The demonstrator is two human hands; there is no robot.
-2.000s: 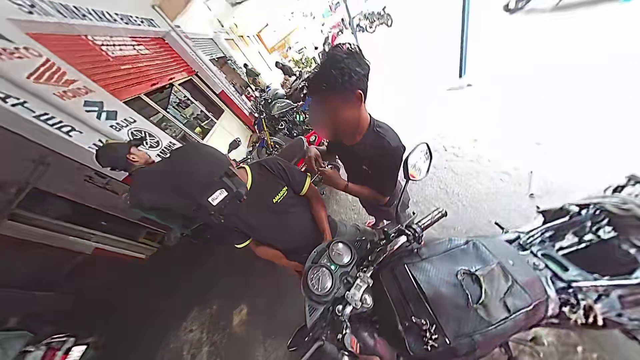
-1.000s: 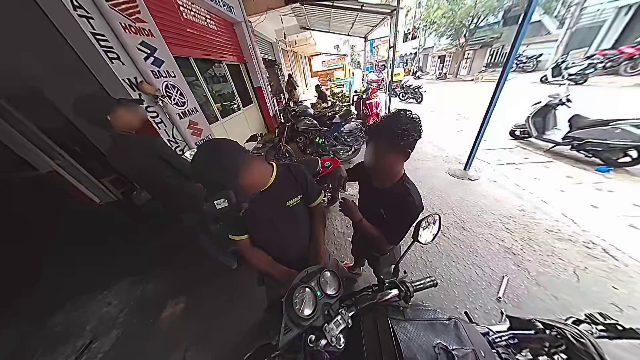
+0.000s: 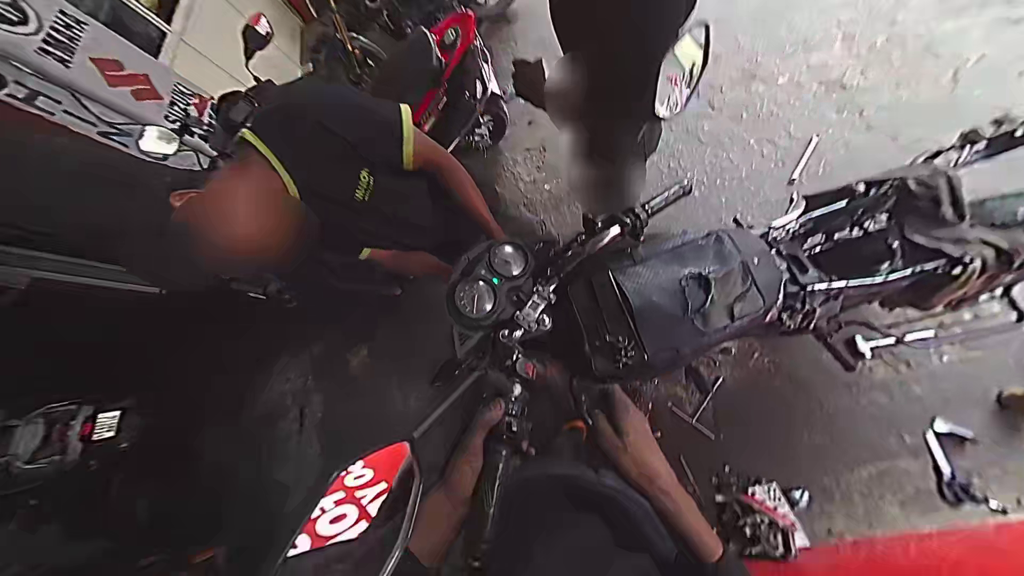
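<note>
At the lower middle, my left hand (image 3: 484, 418) lies against the motorcycle's handlebar (image 3: 516, 400), its thumb by the switch housing; the other fingers are hidden. My right hand (image 3: 620, 418) reaches in beside the black fuel tank (image 3: 680, 296), back of the hand up, fingertips lost in shadow. Whether it grips something cannot be told. A small orange part (image 3: 574, 426) shows between the hands. Round gauges (image 3: 488, 280) with a green light sit ahead of the handlebar clamp. The mirror (image 3: 352, 512) stands left of my left forearm.
A person in a dark shirt (image 3: 344, 152) bends at the front, both forearms reaching behind the gauges. Another person (image 3: 608, 96) stands beyond the far grip. The bare rear frame (image 3: 872, 248) extends right. Metal parts (image 3: 764, 516) lie on the ground; a red motorcycle (image 3: 456, 72) stands behind.
The view has tipped down sharply toward the motorcycle. My two hands and forearms are now in view, which neither earlier frame shows.
</note>
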